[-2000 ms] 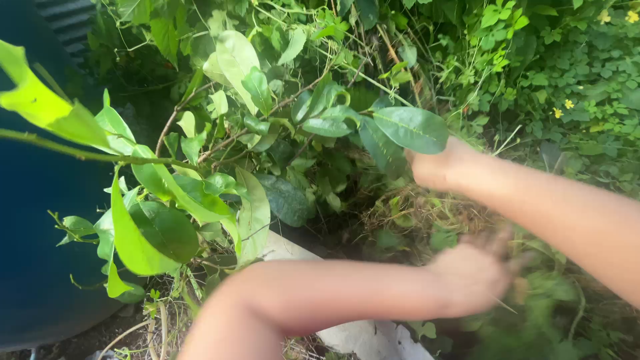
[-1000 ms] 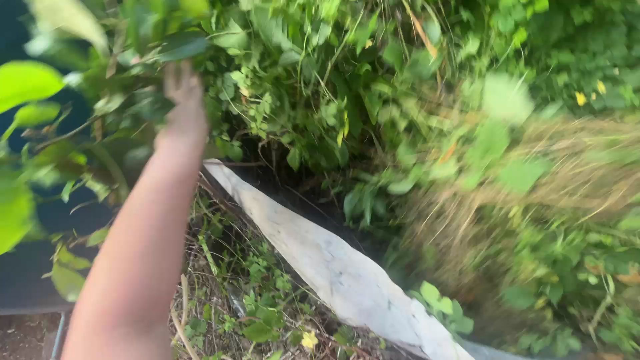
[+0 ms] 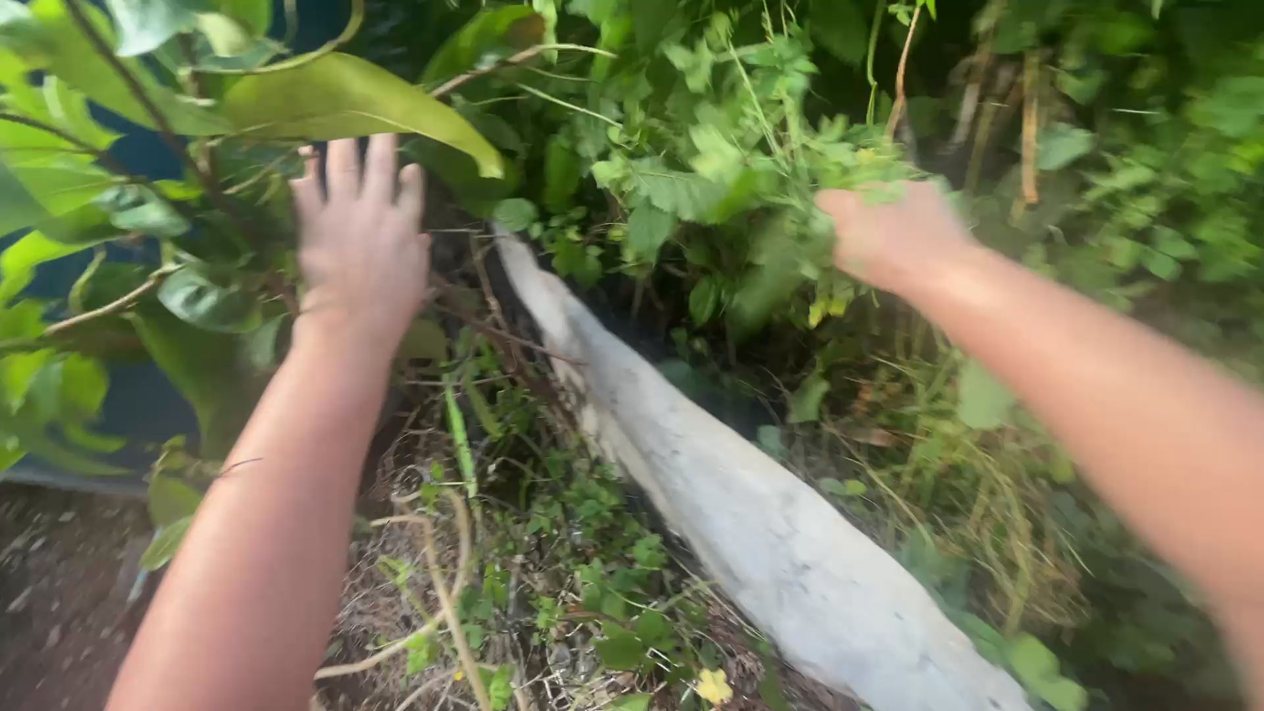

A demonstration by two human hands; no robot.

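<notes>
My left hand (image 3: 360,232) is raised with its fingers spread, against the broad-leaved branches (image 3: 212,197) at the upper left; nothing shows in its grasp. A large yellow-green leaf (image 3: 346,99) hangs over its fingertips. At the upper right, my right hand (image 3: 894,232) is closed around leafy green weeds (image 3: 770,178), blurred by motion. Between the two arms, a long pale sheet or strip of material (image 3: 731,494) runs diagonally over the ground; what it is made of is unclear.
Dark blue surface (image 3: 128,405) stands behind the branches at the left. Bare soil (image 3: 59,583) lies below it. Low weeds and dry stems (image 3: 553,592) cover the lower middle. Tangled grass (image 3: 1007,504) and dense foliage (image 3: 1175,168) fill the right side.
The view has shifted. My right hand, out of sight a second ago, is back in view and holds weeds. The left hand remains by the branches with its fingers spread.
</notes>
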